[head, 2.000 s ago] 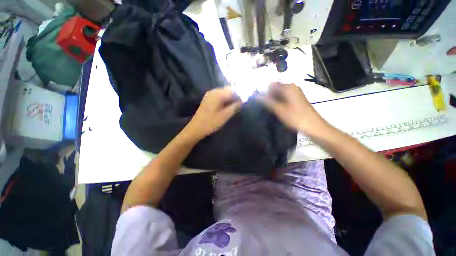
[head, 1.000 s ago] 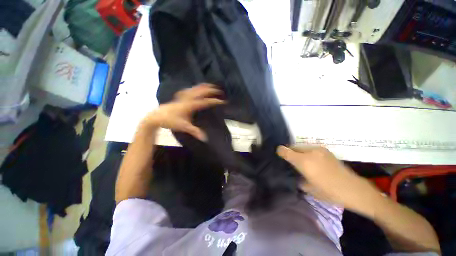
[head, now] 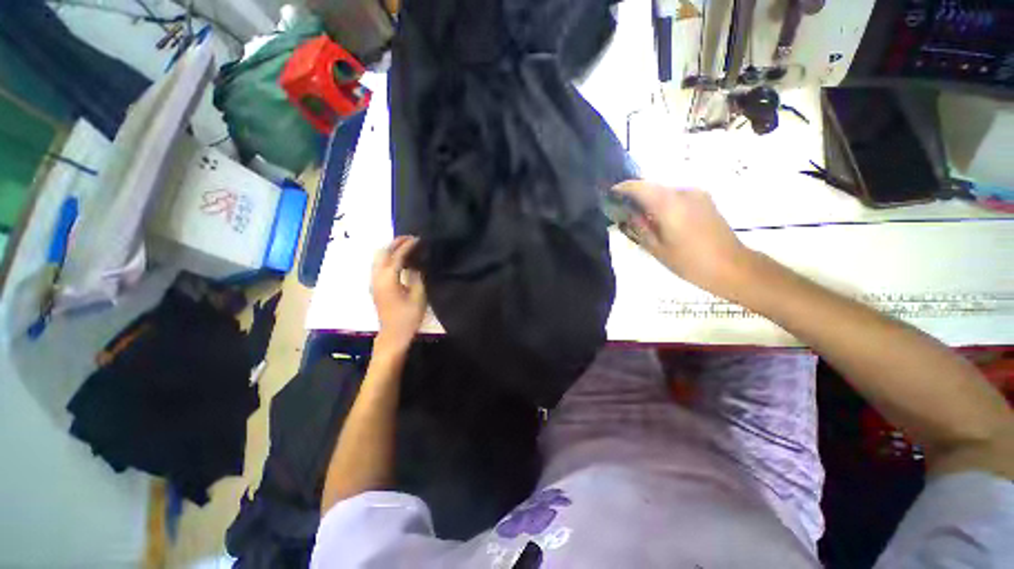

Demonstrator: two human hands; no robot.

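Note:
A large black garment (head: 517,211) lies over the left part of the white table and hangs over its front edge toward the lap. My left hand (head: 398,291) is at the garment's left side near the table edge, its fingers partly behind the cloth. My right hand (head: 678,228) pinches the garment's right edge. A small greyish thing shows at its fingers, too blurred to name. The sewing machine's needle area (head: 739,102) is up and to the right of the garment, with no cloth under it.
A phone in an open case (head: 884,145) lies right of the needle, with small black snips (head: 828,178) beside it. A control panel (head: 945,39) is at upper right. A red holder (head: 322,83), a white box (head: 217,211) and a black cloth pile (head: 167,389) are at left.
The garment has moved from under the machine head to the left and now hangs over the table edge. My right hand has risen from the lap side to its right edge. The camera view has shifted.

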